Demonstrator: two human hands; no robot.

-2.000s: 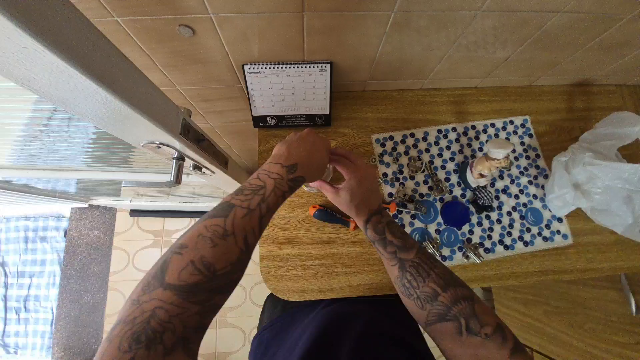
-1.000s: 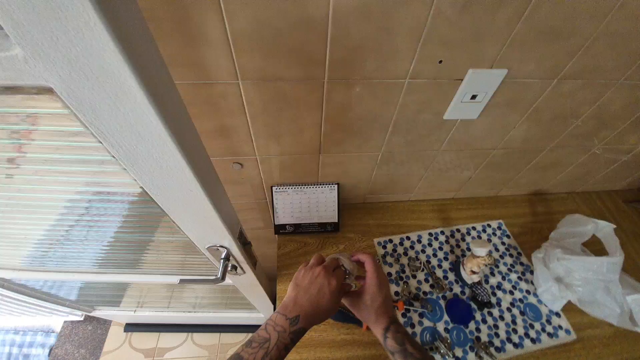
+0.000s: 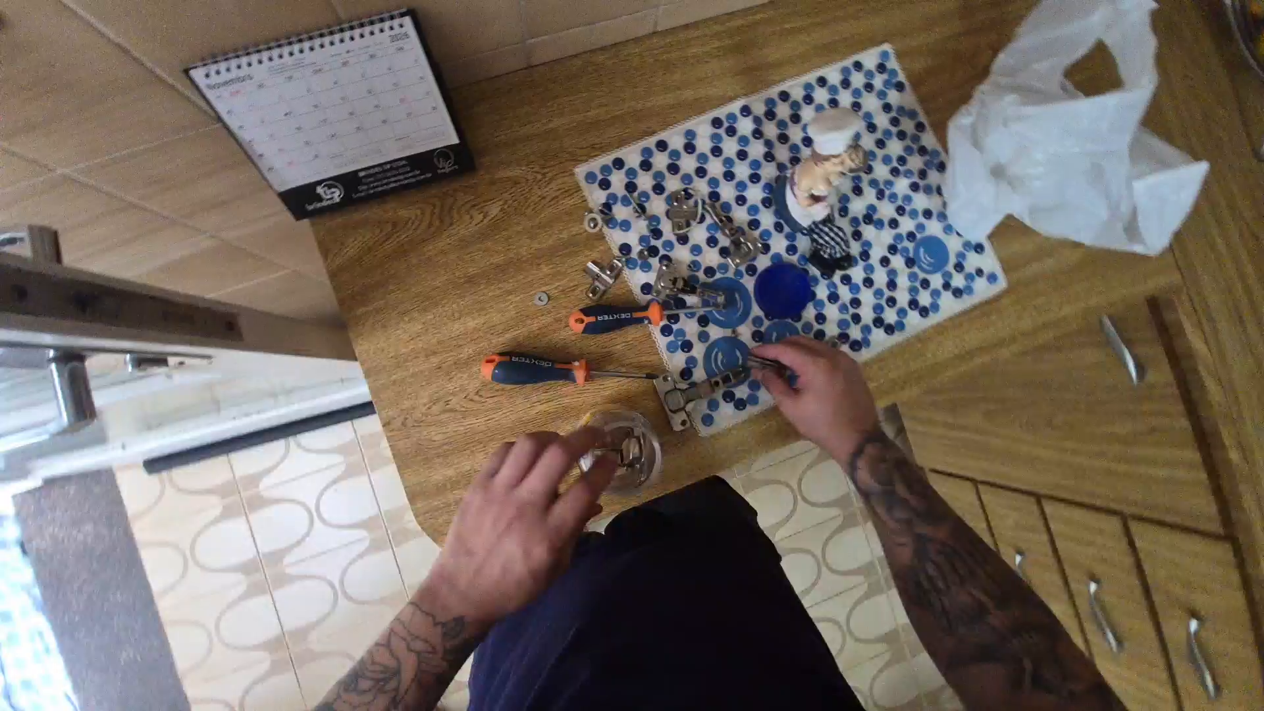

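My left hand [image 3: 528, 509] reaches over the rim of a clear round container [image 3: 624, 452] with small metal pieces inside; whether its fingers grip anything is hidden. My right hand [image 3: 815, 390] pinches one end of a metal cabinet hinge [image 3: 706, 387] at the lower edge of the dotted mat [image 3: 790, 197]. Two orange and blue screwdrivers, one [image 3: 535, 369] on the wood and one [image 3: 617, 317] with its shaft over the mat, lie between the hands and the wall. More metal hinges [image 3: 731, 235] and a hinge plate [image 3: 602, 277] lie near them.
A chef figurine [image 3: 825, 183] and a blue round lid [image 3: 783, 290] are on the mat. A white plastic bag [image 3: 1066, 138] sits at the right. A desk calendar [image 3: 331, 114] stands by the tiled wall. A door with a metal handle [image 3: 71, 390] is at the left.
My hands were together around the container; now they are apart, the right one at a hinge on the mat and the left one at the container. The view has tilted down and closer.
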